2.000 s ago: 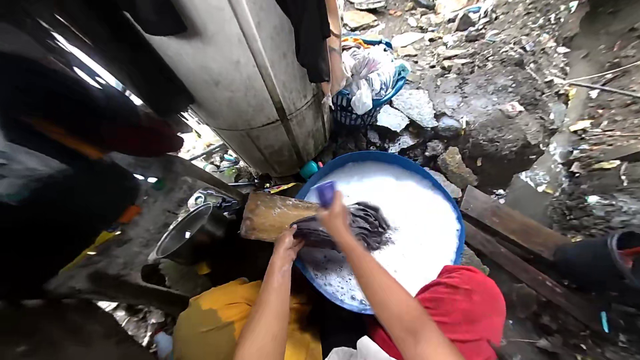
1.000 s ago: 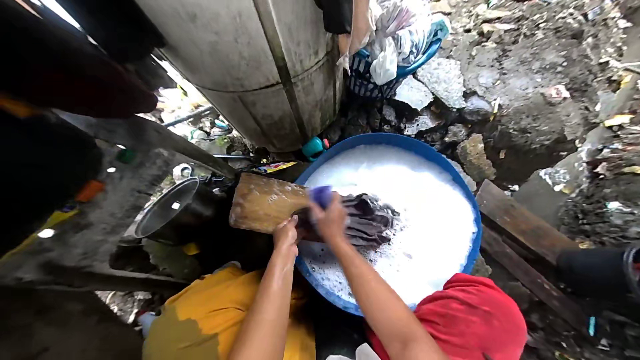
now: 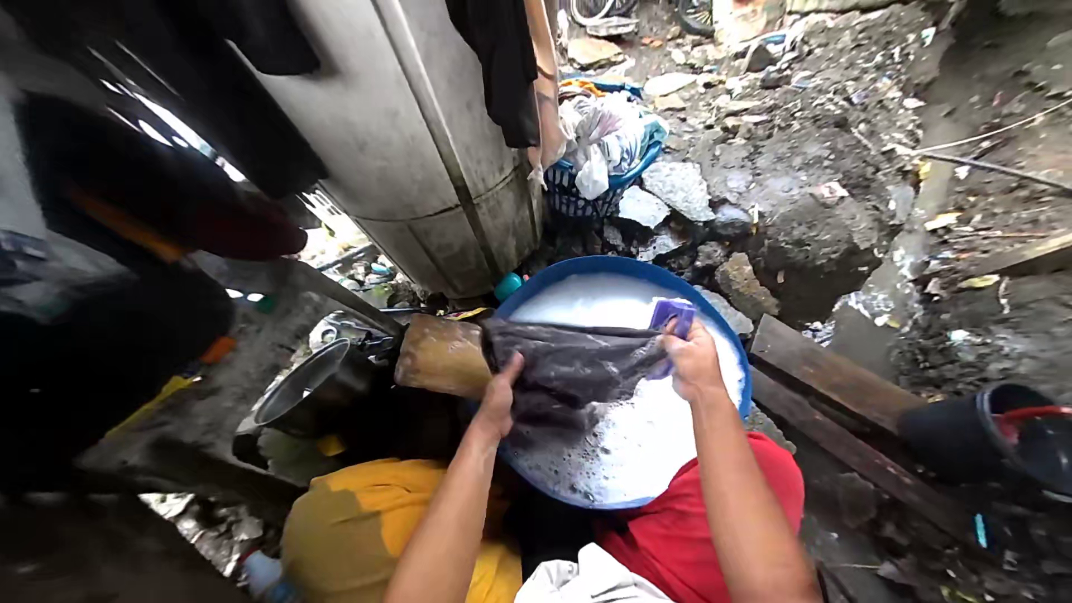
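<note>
A wet dark garment (image 3: 578, 360) is stretched between my two hands over a round blue basin (image 3: 741, 368) of white suds. My left hand (image 3: 501, 398) grips the garment's near left part, beside the end of a wet wooden board (image 3: 442, 356). At the basin's right side, my right hand (image 3: 693, 360) holds a purple scrub brush (image 3: 672, 316) together with the garment's right end. The garment's left end lies against the board, and its lower folds hang to the suds. Where the board goes under the cloth is hidden.
A concrete pillar (image 3: 419, 151) stands behind the basin, with a basket of clothes (image 3: 615, 167) beyond it. Planks (image 3: 829, 377) and a black bucket (image 3: 955, 427) lie to the right. A dark metal pot (image 3: 306, 389) is at left; dark clothes (image 3: 502, 67) hang above.
The garment, bunched under my hands before, is now spread out between them. My right hand with the purple brush has moved right, away from my left hand.
</note>
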